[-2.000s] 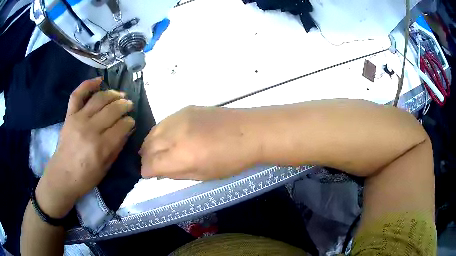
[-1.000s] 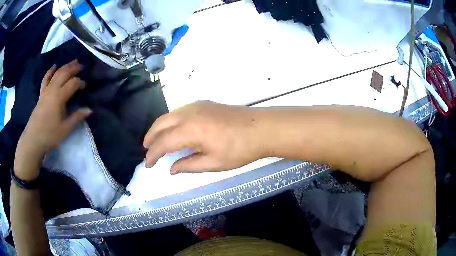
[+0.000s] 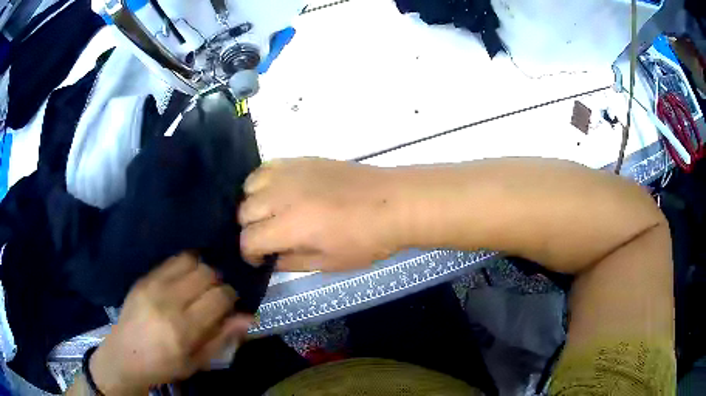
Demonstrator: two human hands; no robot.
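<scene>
A black garment piece (image 3: pixel 174 197) lies bunched on the left of the table, its far end under the machine's needle area beside yellow marking. White-grey pocket fabric (image 3: pixel 104 155) shows at its left. My right hand (image 3: pixel 298 213) has its fingers curled on the garment's right edge, gripping it. My left hand (image 3: pixel 178 317) is near the front table edge, slightly blurred, fingers closed on the near part of the black cloth. The fingertips are partly hidden.
The thread tension dial (image 3: pixel 238 58) and curved metal guard (image 3: pixel 143 46) are at the upper left. A ragged black pile (image 3: pixel 457 17) lies behind. An edge ruler (image 3: pixel 371 282) runs along the front. Red-handled snips (image 3: pixel 677 128) are at the right end.
My left hand has moved from the upper left down to the near edge. The black cloth is now bunched, and pocket fabric shows farther back. My right hand has closed on the cloth edge.
</scene>
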